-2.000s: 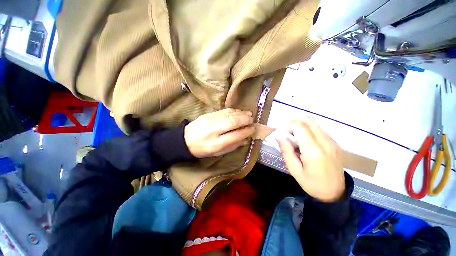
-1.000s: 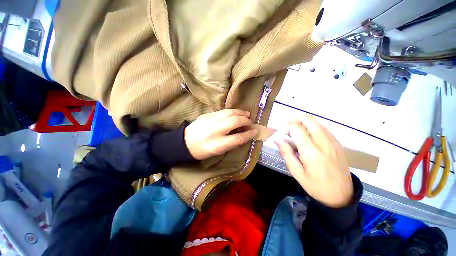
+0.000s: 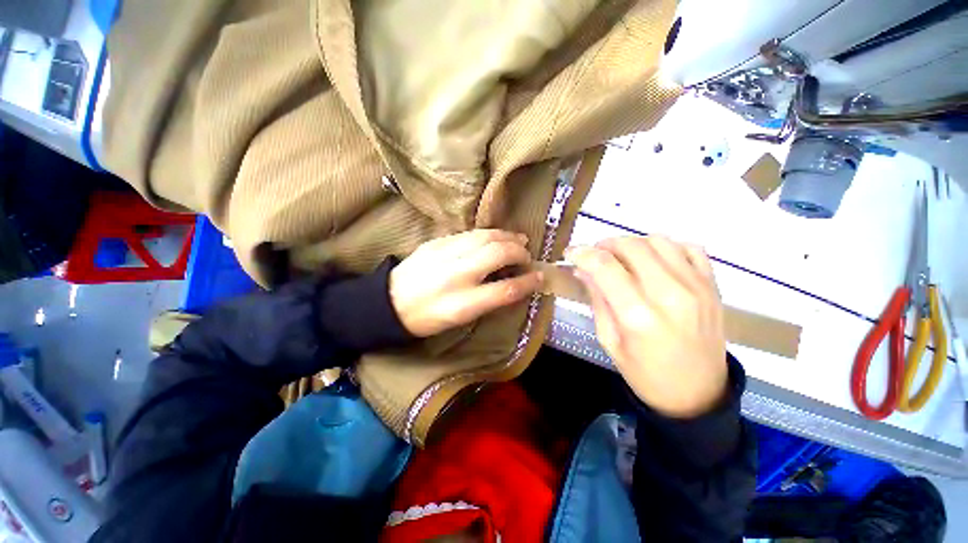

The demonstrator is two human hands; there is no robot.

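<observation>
The tan ribbed jacket body (image 3: 308,159) lies over the table's left side and hangs over the lap. The front zipper (image 3: 528,331) runs along its right edge and curves at the bottom. My left hand (image 3: 464,282) grips the jacket edge beside the zipper. My right hand (image 3: 660,318) pinches the end of a narrow tan facing strip (image 3: 565,282) that reaches from my left fingertips. The strip's flat far end (image 3: 762,332) shows on the table past my right hand. What my fingertips cover is hidden.
The white machine head (image 3: 764,32) is at the upper right, with a grey cylindrical knob (image 3: 819,178) below it. A brown scrap (image 3: 762,176) lies beside the knob. Scissors with red and yellow handles (image 3: 900,350) lie at the right. A red stool (image 3: 127,239) stands at the left.
My right hand has shifted slightly up and left, with its fingers now closer to my left fingertips and over the strip's near part. My left hand and the jacket stay nearly in place.
</observation>
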